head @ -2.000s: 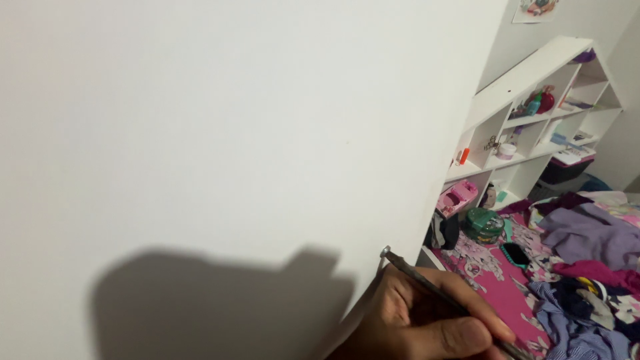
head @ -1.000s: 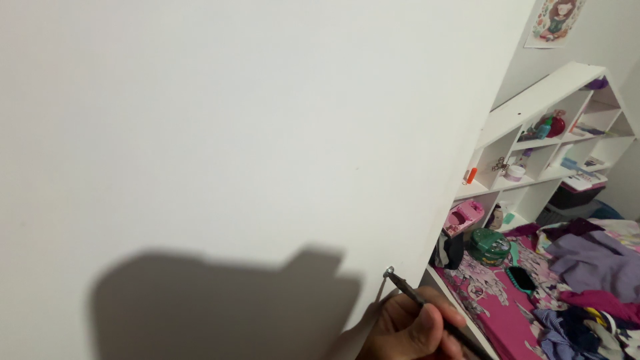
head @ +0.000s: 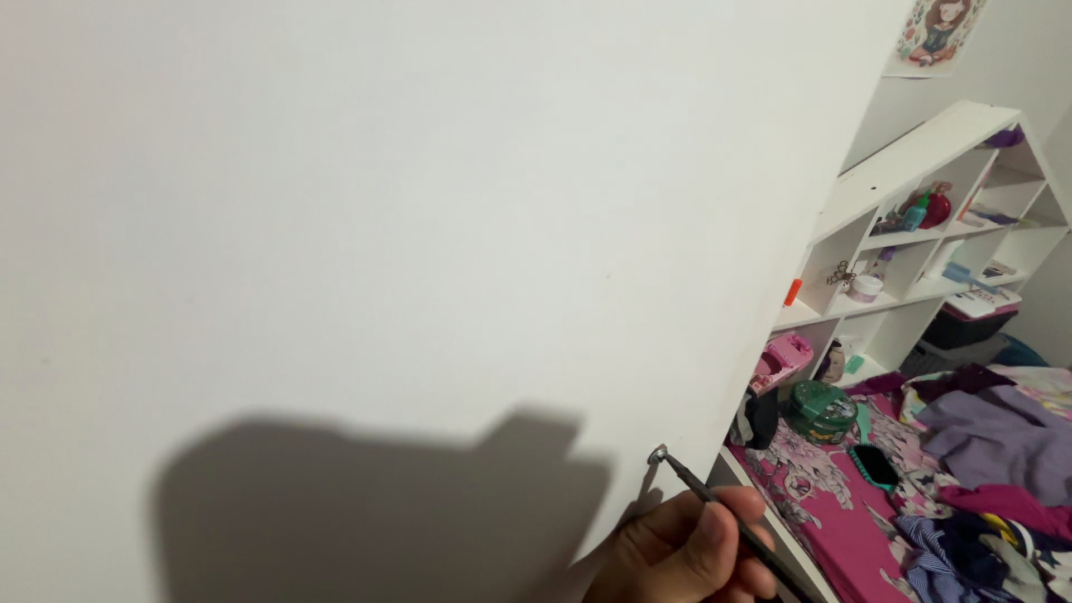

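My left hand [head: 687, 544] is at the lower right, its thumb and fingers closed around a slim dark rod-like tool [head: 727, 517]. The tool slants up and left, and its tip meets a small round metal fitting [head: 657, 455] on a large white panel [head: 502, 209]. Whether the fitting is a screw head cannot be told. The tool's far end runs out at the bottom edge. My right hand is not in view.
Right of the panel's edge, a white house-shaped shelf [head: 921, 234] holds small items. Below lie a pink floral bedspread [head: 825, 536], a green container [head: 821, 410], a teal-rimmed hairbrush [head: 873, 466] and heaped clothes [head: 997, 435]. A dark shadow falls across the panel.
The tool's tip stays at the metal fitting while my left hand's fingers have shifted their grip on the shaft. The view has moved somewhat, showing more of the picture on the wall.
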